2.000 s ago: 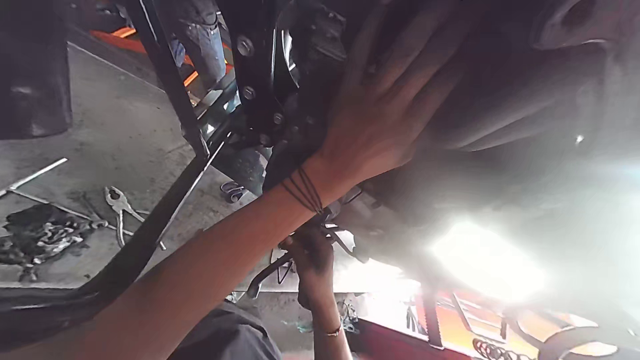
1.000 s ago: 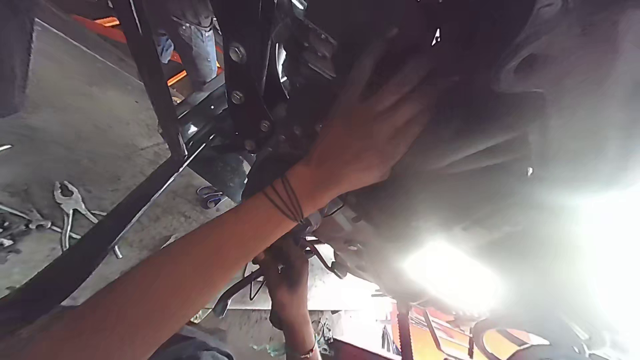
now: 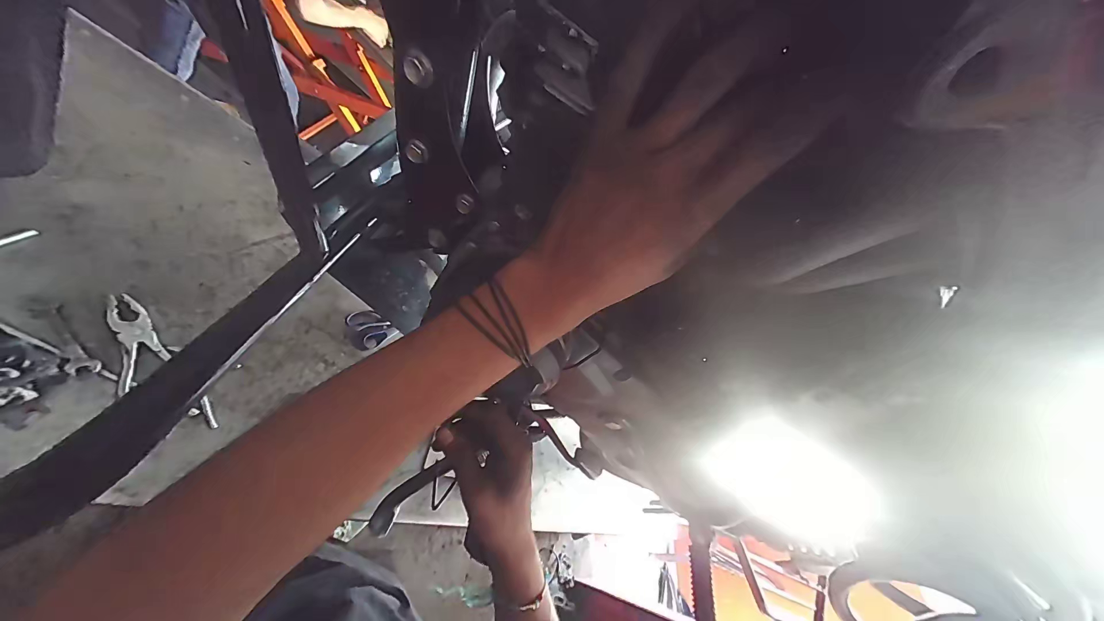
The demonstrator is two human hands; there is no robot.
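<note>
My left hand [image 3: 655,181] reaches in from the lower left, dark bands at its wrist. Its fingers are spread over a large dark, smooth body of what looks like a motorcycle; the fingertips fade into shadow. Lower down, my right hand [image 3: 496,457], with a bracelet at the wrist, has its fingers curled round a dark metal part beneath the machine. A bent dark lever [image 3: 405,500] runs up to that hand from the left. Beside my left forearm is a black frame plate [image 3: 431,112] with several bolts. Shadow hides the right fingertips.
Pliers [image 3: 134,332] and other metal tools [image 3: 26,371] lie on the grey work surface [image 3: 172,172] at left. A black bar [image 3: 164,405] crosses in front of it. Orange metal framing [image 3: 332,86] and part of a person stand behind. Bright glare covers the lower right.
The view has shifted somewhat. My left hand stays over the dark body and my right hand stays low by the lever. The person's denim-clad leg behind shows less than before.
</note>
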